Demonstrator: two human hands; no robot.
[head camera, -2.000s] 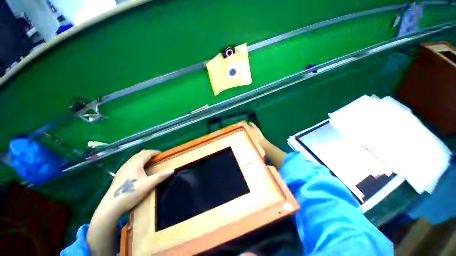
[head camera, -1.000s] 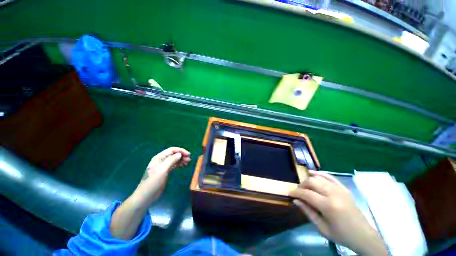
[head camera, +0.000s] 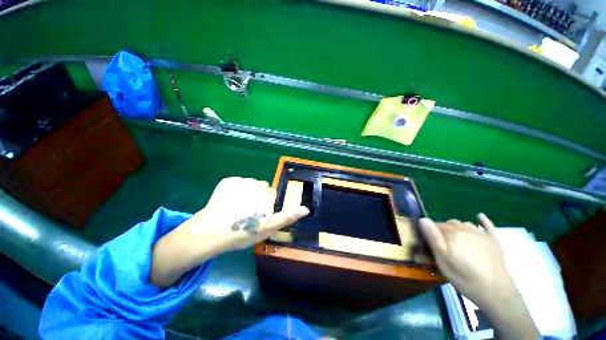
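A wooden cabinet (head camera: 345, 271) with red-brown sides and an orange rim stands in front of me on the green bench. In its top sits a black inner frame (head camera: 302, 234) with pale wood strips around a dark rectangular opening. My left hand (head camera: 249, 211) is over the cabinet's left end, one finger stretched to the dark bar left of the opening; the hand holds nothing visible. My right hand (head camera: 465, 255) is at the cabinet's right edge, its thumb near the frame's blurred right side; I see nothing held in it.
White sheets (head camera: 531, 279) lie right of the cabinet, partly over a white-bordered panel (head camera: 458, 315). Another cabinet (head camera: 80, 159) with black inserts (head camera: 40, 109) stands at left; a brown one is at far right. A blue bag (head camera: 131, 86) and yellow pouch (head camera: 399, 121) hang on the rail.
The loose wooden window frame held two seconds ago is out of view. Since one second ago, my left hand has moved right onto the cabinet, and my right hand has shifted right to its edge.
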